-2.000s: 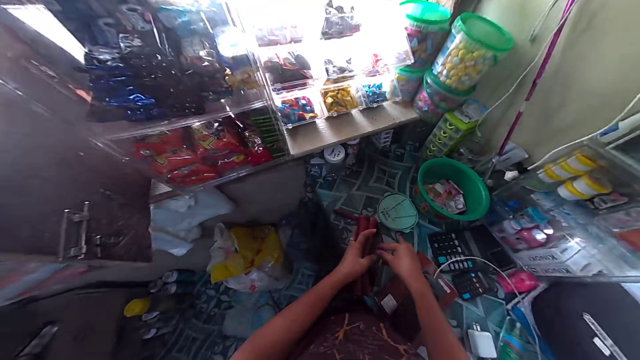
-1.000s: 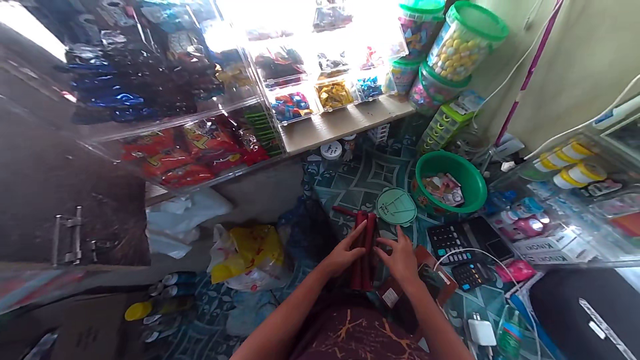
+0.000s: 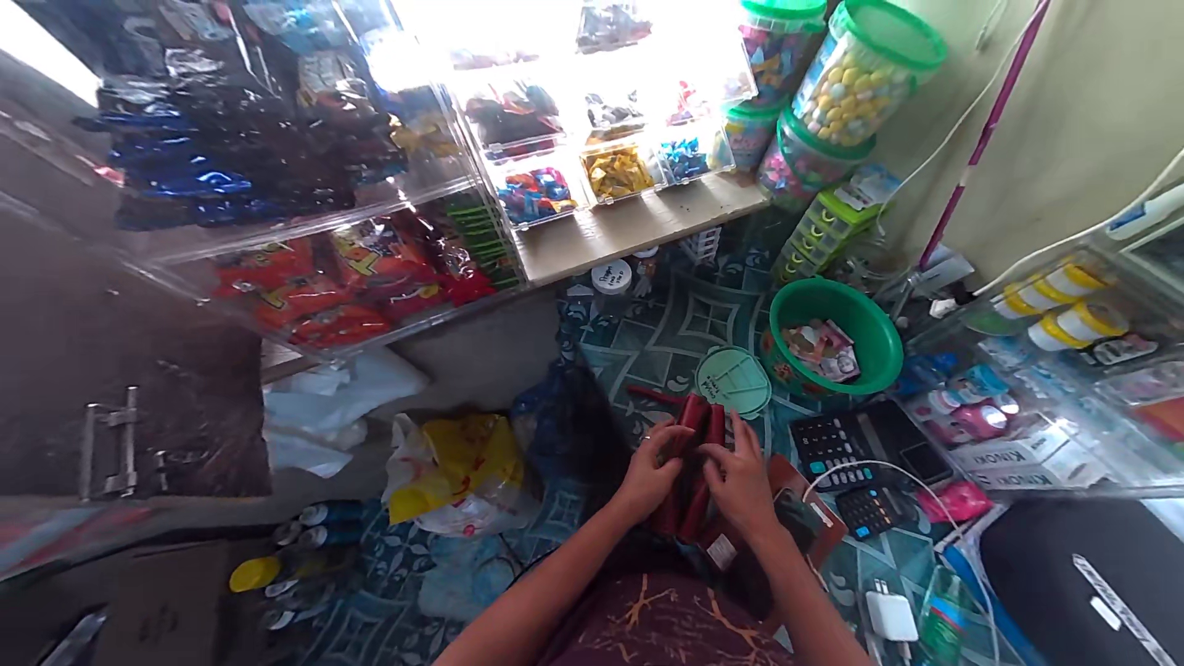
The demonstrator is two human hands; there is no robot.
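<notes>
A dark red wallet (image 3: pixel 692 476) is held over my lap, its two halves spread apart at the top. My left hand (image 3: pixel 652 470) grips the left half, fingers over its upper edge. The right half is in my right hand (image 3: pixel 738 472), with the thumb at the inner edge. What lies inside the wallet cannot be made out. Just beyond it is a round pale green lid (image 3: pixel 733 381) bearing writing. A brown leather-like item (image 3: pixel 819 518) lies beside my right forearm, partly hidden by it.
Right of the lid stands a green tub (image 3: pixel 883 338) holding paper notes. Calculators (image 3: pixel 828 450), a white charger (image 3: pixel 891 615) and a cable lie on the patterned surface at right. Plastic bags (image 3: pixel 462 472) are at left. Candy boxes (image 3: pixel 618 171) and jars (image 3: pixel 865 83) line the back.
The wallet's halves, close together one second ago, now stand farther apart at the top. Both hands remain on it.
</notes>
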